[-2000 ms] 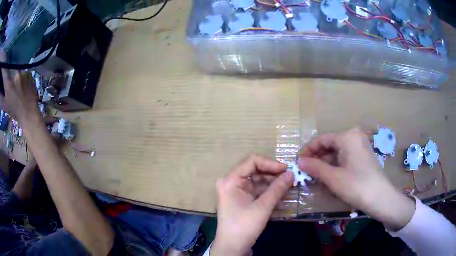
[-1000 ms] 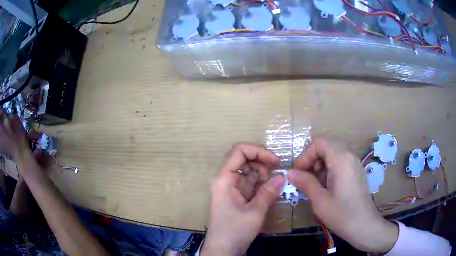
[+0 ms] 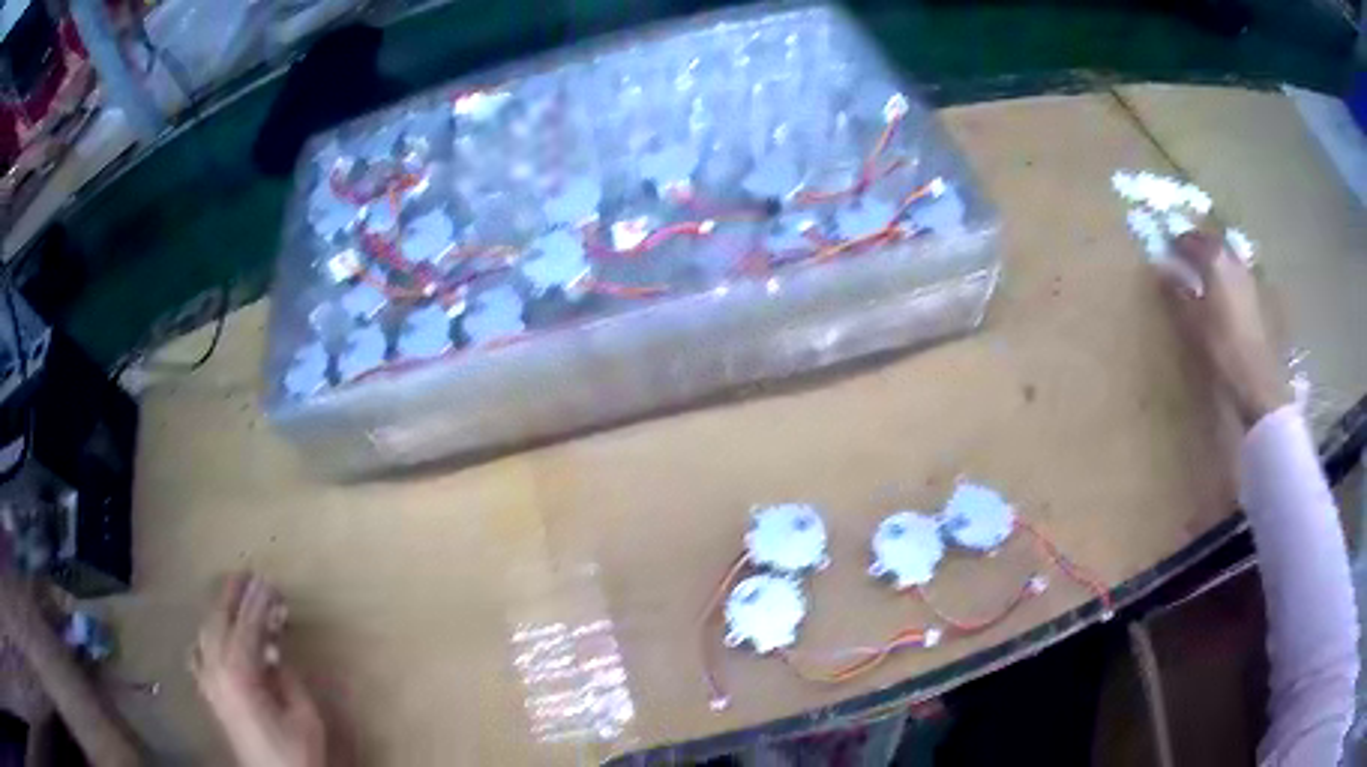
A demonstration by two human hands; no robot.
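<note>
Four geared stepper motors with red and orange leads lie on the cardboard: an upper left one (image 3: 787, 538), one below it (image 3: 766, 611), and two to the right (image 3: 909, 549) (image 3: 981, 516). A pile of white plastic gears (image 3: 1163, 195) lies at the back right. My right hand (image 3: 1207, 292) is at the pile's near edge, fingertips down among the gears; whether it grips one is unclear. My left hand (image 3: 255, 667) is low at the left above the cardboard, blurred, fingers slightly curled and apart, with nothing visible in it.
A large clear tray box (image 3: 645, 367) of motors stands at the back centre. Clear tape (image 3: 573, 677) crosses the cardboard (image 3: 435, 555) near the front. A black box device (image 3: 68, 465) and another person's arm (image 3: 60, 674) are at the far left. A green surface lies behind the bench.
The view has swung right. My hands have parted: the right has moved to the gear pile, the left away to the left. The gear and motor they held together no longer show between them.
</note>
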